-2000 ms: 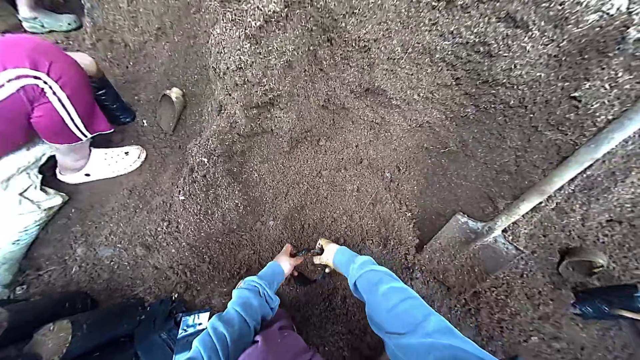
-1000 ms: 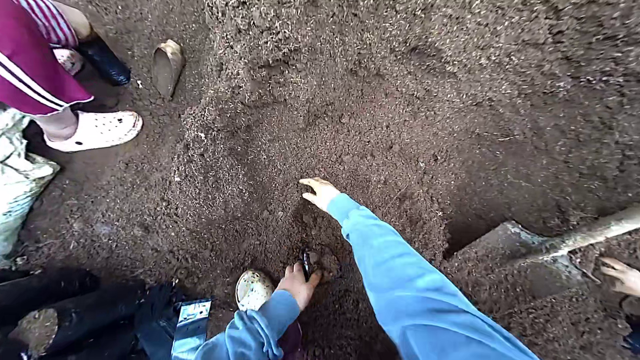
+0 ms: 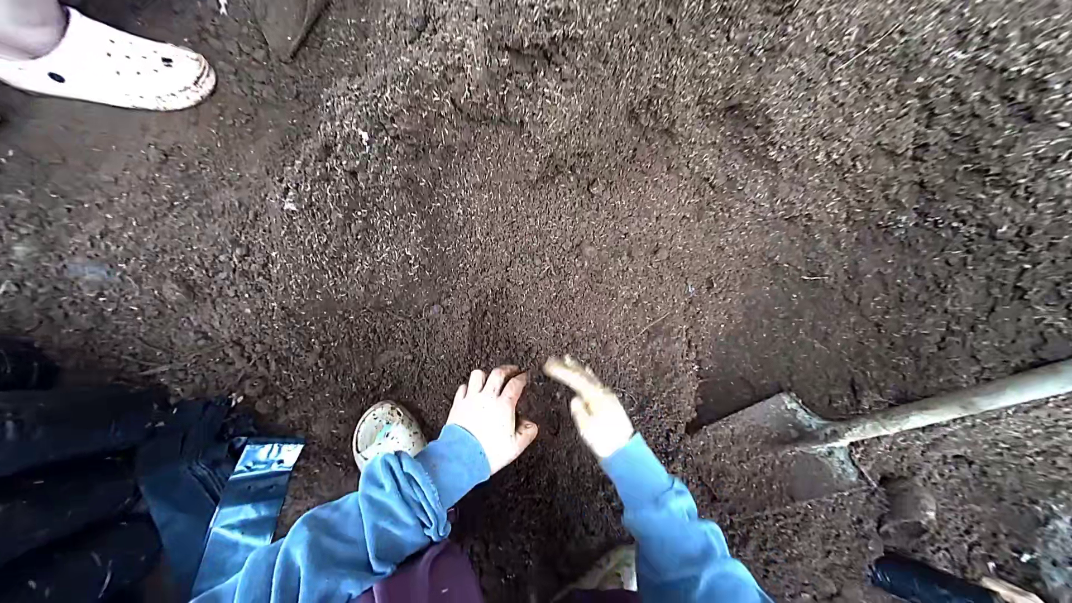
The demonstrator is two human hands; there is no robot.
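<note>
Loose brown soil (image 3: 536,234) mixed with pale husks spreads in front of me. My left hand (image 3: 492,414), in a blue sleeve, is low at the centre with its fingers spread and bent, and nothing shows in it. Just to its right, my right hand (image 3: 591,404) has soil-smeared fingers reaching toward the left one; it holds nothing visible. The two hands are apart, over the near part of the soil. Whether the fingertips touch the soil I cannot tell. The black bag seen earlier at my left hand is not visible.
A shovel (image 3: 775,456) lies at the right, its blade partly under soil, its handle (image 3: 963,406) pointing right. Black plastic bags (image 3: 75,477) lie at lower left beside a shiny strip (image 3: 251,490). Another person's pale clog (image 3: 126,67) is at upper left. My own shoe (image 3: 388,431) is near my left hand.
My left hand has moved up and let go of the small black object it held one second ago. Both hands are now close together. The hand that was near the shovel is out of view.
</note>
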